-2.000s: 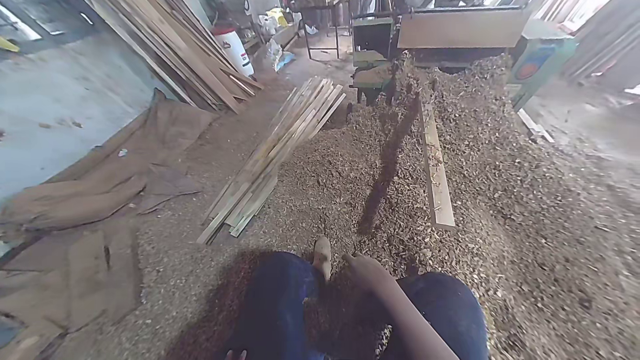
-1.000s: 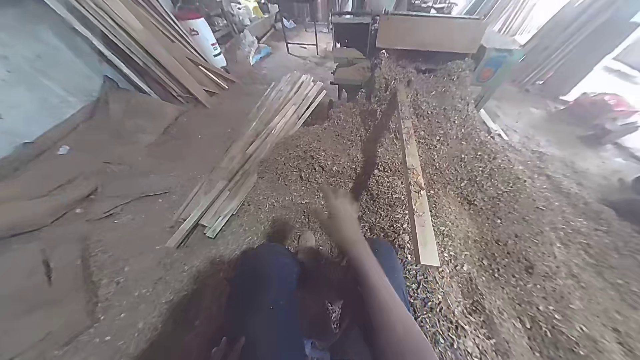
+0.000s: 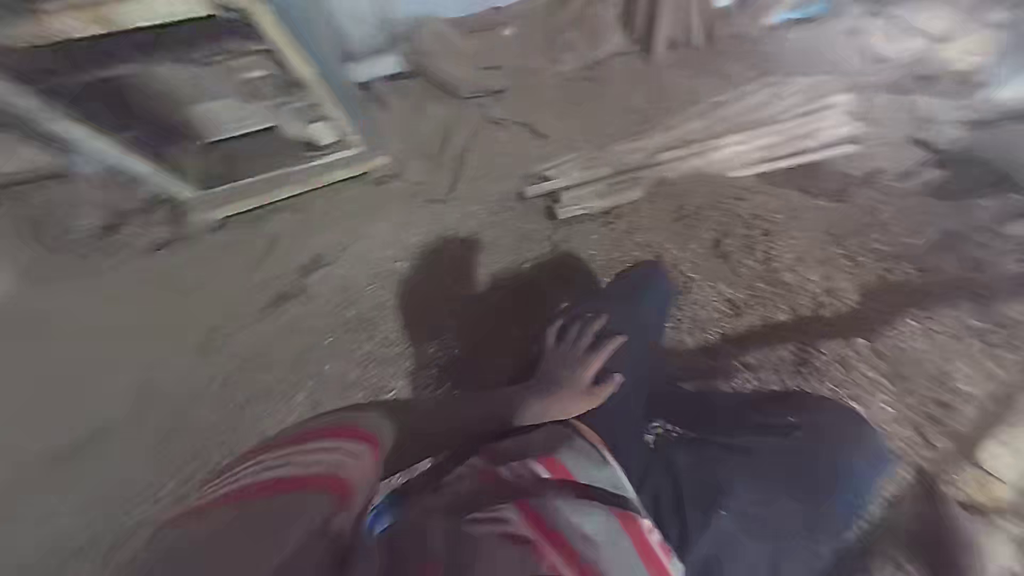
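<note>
My left hand (image 3: 574, 370) lies with its fingers spread on the thigh of my dark blue trousers (image 3: 640, 320), holding nothing. My right hand is out of view. Beyond my knees a stack of wooden strips (image 3: 704, 144) rests on the ground. Wood shavings (image 3: 752, 256) cover the floor to the right of the strips and around my legs. The picture is blurred.
A wooden frame or stand (image 3: 280, 188) is at the upper left, with unclear items inside it. Brown sacking (image 3: 560, 36) lies at the top beside some upright boards (image 3: 668, 24). A dark shadow (image 3: 864, 316) crosses the shavings at the right.
The view has swung far to the left. My left hand, barely visible at the bottom edge before, now shows in full on my thigh. The right hand, earlier over the shavings, is out of sight.
</note>
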